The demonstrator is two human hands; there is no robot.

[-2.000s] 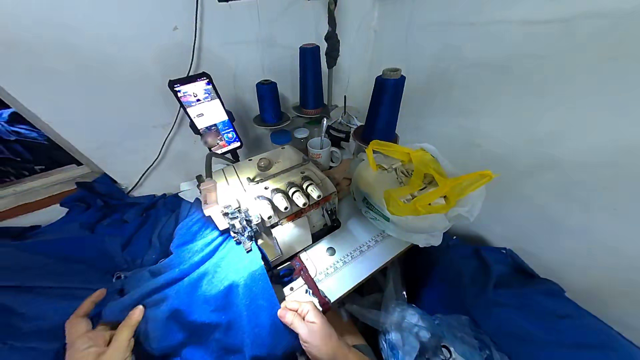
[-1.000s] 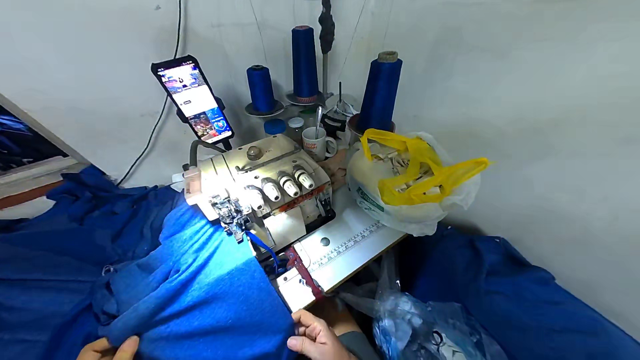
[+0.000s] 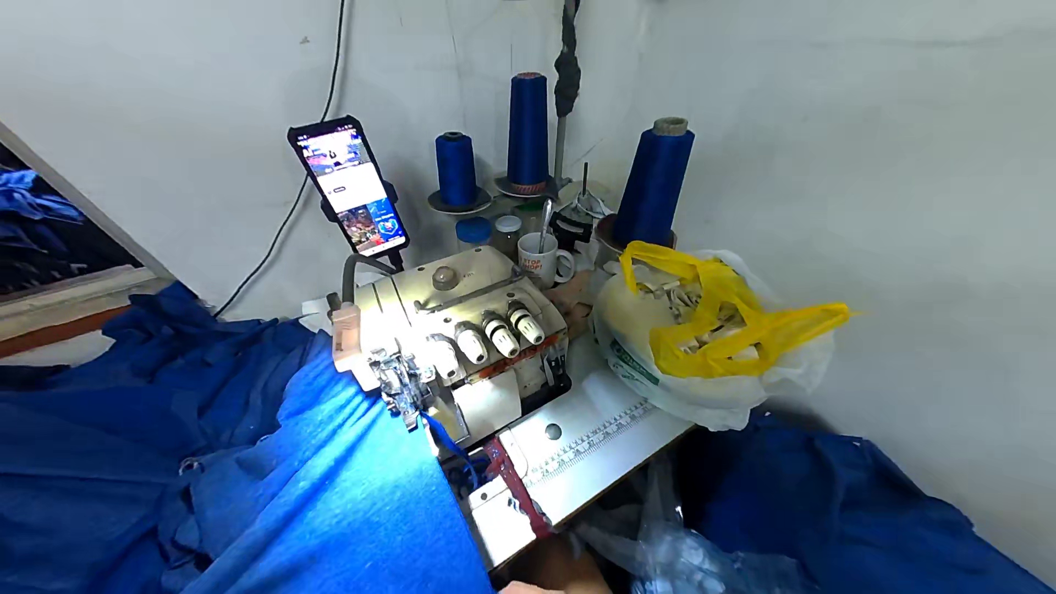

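Note:
Blue cloth (image 3: 355, 511) lies over the left of the table, its upper end at the needle and presser foot area (image 3: 404, 384) of an overlock sewing machine (image 3: 462, 305). The lamp lights it brightly there. A strip of blue trim (image 3: 445, 436) hangs beside the foot. Of my right hand (image 3: 532, 588) only a sliver shows at the bottom edge, near the cloth's right edge; what its fingers do is hidden. My left hand is out of view.
Blue thread cones (image 3: 528, 132) stand behind the machine, near a mug (image 3: 540, 260) with a spoon. A phone (image 3: 351, 186) is mounted at its left. Right are a white plastic bag (image 3: 718, 396) with a yellow bag (image 3: 726, 330), a ruler-marked table edge (image 3: 594, 445) and more blue cloth (image 3: 841, 511).
Both hands have moved down toward the bottom of the view; the left one has left it and the right one is mostly cut off. The cloth still lies at the machine's foot.

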